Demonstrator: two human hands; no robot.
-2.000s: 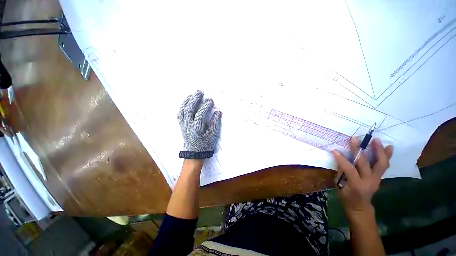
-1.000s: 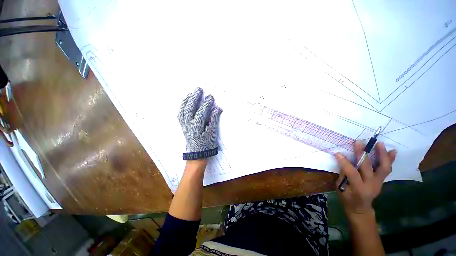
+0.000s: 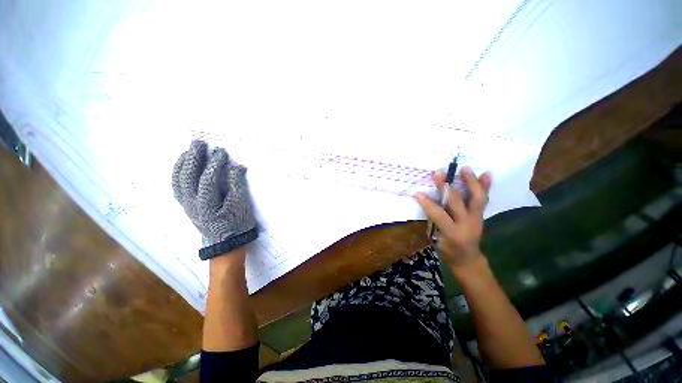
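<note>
A large white paper marker (image 3: 359,90) with thin pattern lines covers the table. A clear ruler with a reddish-purple grid (image 3: 366,169) lies on it, blurred. My left hand (image 3: 215,198), in a grey cut-resistant glove with a dark cuff, rests on the paper left of the ruler's printed part; whether it touches the ruler cannot be told. My right hand (image 3: 460,217) is bare and lies over the ruler's right end. It holds a dark-gripped pen (image 3: 451,173) between its fingers, tip pointing up the paper.
The brown wooden table (image 3: 90,269) shows at the left and along the near edge. A silver metal plate (image 3: 16,142) is cut off at the left edge. The green floor (image 3: 598,202) lies at the right, with shelving at the lower right. A white roll (image 3: 19,359) shows at the lower left.
The view has turned and shifted, so the paper and both hands sit further left in it. Both hands keep about the same pose, the pen still in my right hand.
</note>
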